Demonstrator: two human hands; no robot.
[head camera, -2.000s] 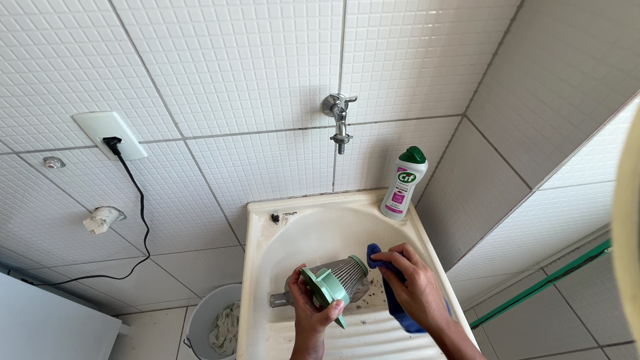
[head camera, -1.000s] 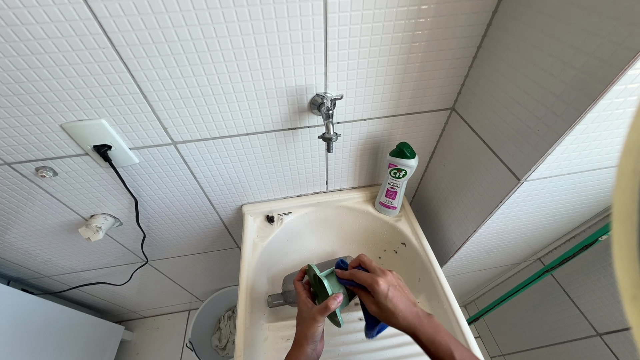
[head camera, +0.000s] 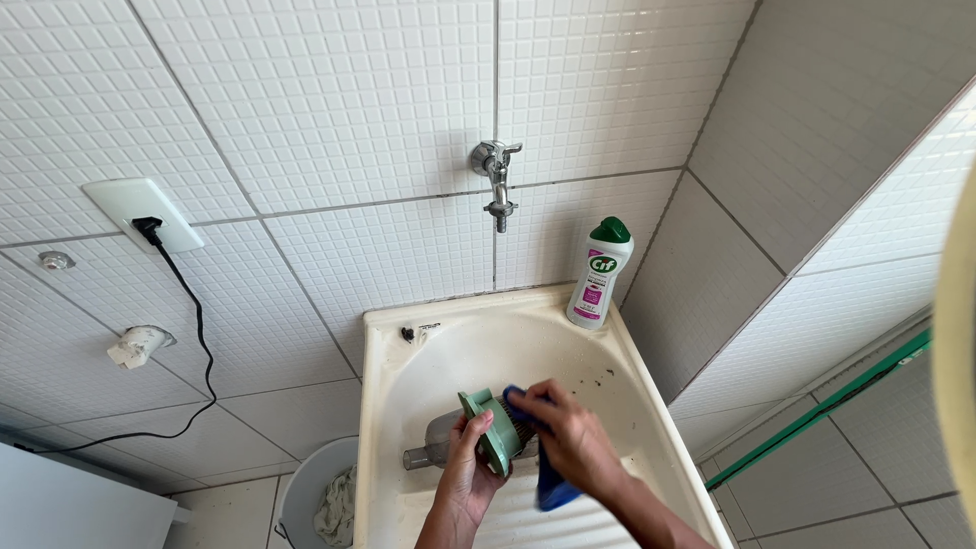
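My left hand (head camera: 467, 473) grips the flange of a green plastic filter part (head camera: 496, 431) with a ribbed, comb-like section, held tilted over the cream laundry sink (head camera: 488, 328). My right hand (head camera: 576, 442) pinches a blue cloth (head camera: 555, 484) against the ribbed end; the cloth's loose part hangs below the fingers. Behind and beneath the filter lies a translucent grey plastic container (head camera: 438, 438) with a short spout, in the basin and partly hidden by my hands. Dark bits of debris (head camera: 598, 381) are stuck to the basin's right side.
A Cif cleaner bottle (head camera: 600, 274) stands on the sink's back right corner. Above the sink, a metal tap (head camera: 497, 179) juts from the tiled wall. To the left are a grey bucket (head camera: 301, 488) holding cloth, a plugged-in black cord (head camera: 200, 320) and a white appliance (head camera: 76, 503).
Two seconds ago the blue cloth was at the filter's ribbed end; one second ago it was close against the green flange. Now my right hand has it back on the ribs, slightly farther right.
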